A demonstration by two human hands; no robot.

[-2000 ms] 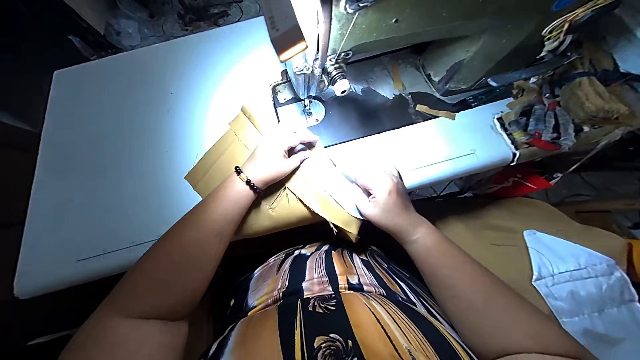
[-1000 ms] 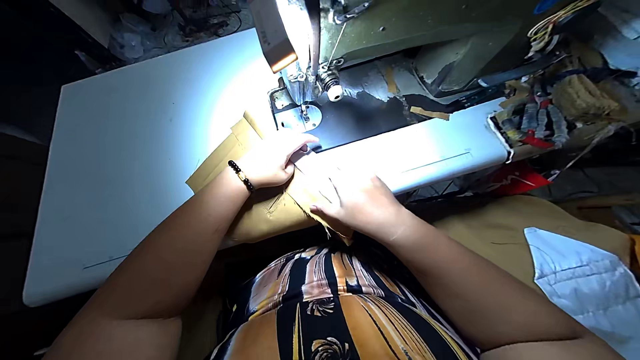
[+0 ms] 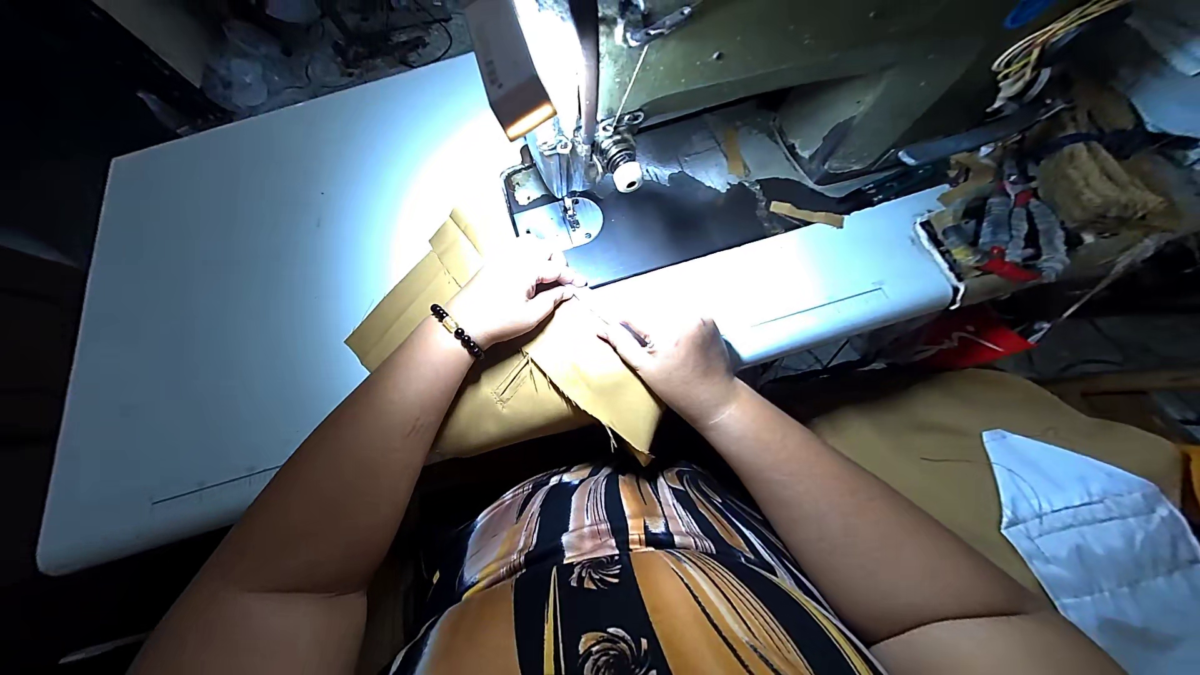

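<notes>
Tan fabric (image 3: 506, 398) with frayed edges lies across the front of the white sewing table and hangs over its edge. My left hand (image 3: 511, 295), with a beaded bracelet at the wrist, pinches the fabric's upper edge between thumb and fingers. My right hand (image 3: 680, 361) grips the same edge a little to the right, and a loose flap of the cloth hangs between the hands. Just behind my left hand are the presser foot (image 3: 571, 214) and round needle plate of the sewing machine (image 3: 844, 56). The fabric is not under the foot. Glare hides part of my left hand.
A lamp (image 3: 511, 75) shines beside the needle. A tan scrap (image 3: 806, 215) lies on the machine bed. Thread snips or pliers with wrapped handles (image 3: 1011, 225) rest in a cluttered tray at right. More tan cloth (image 3: 900, 450) and a white quilted-looking piece (image 3: 1097, 534) lie at lower right.
My right hand has shifted from the lower part of the flap to the fabric's upper edge, and the flap now lies more spread out. My left hand stays near the needle plate.
</notes>
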